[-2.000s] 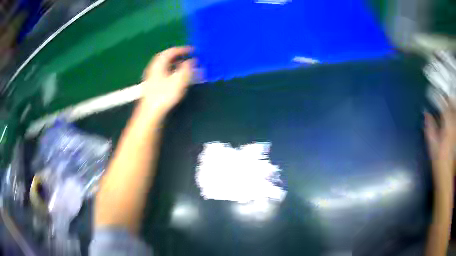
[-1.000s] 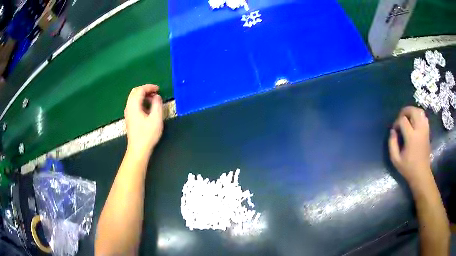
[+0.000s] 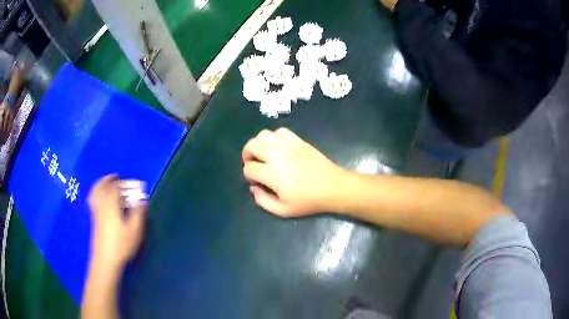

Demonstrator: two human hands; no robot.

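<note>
My left hand (image 3: pixel 115 218) is at the lower left, over the edge of the blue board, and holds a round white housing (image 3: pixel 133 194) between thumb and fingers. A cluster of round white housings (image 3: pixel 274 72) lies on the dark green bench at upper middle. My right hand (image 3: pixel 290 174) is just below the cluster, with its fingers curled; the fingertips are turned down and I cannot tell if anything is in them.
The blue board (image 3: pixel 125 131) with white lettering lies at the left. A grey metal post (image 3: pixel 134 53) stands beside it. A whitish edge rail (image 3: pixel 240 47) borders the green belt. A person in dark clothing (image 3: pixel 480 68) is at the upper right; another person's arm shows at the far left edge.
The view has swung to the right; the stick pile and plastic bag are out of view. The housing cluster now shows near the middle. A white housing now shows in my left hand.
</note>
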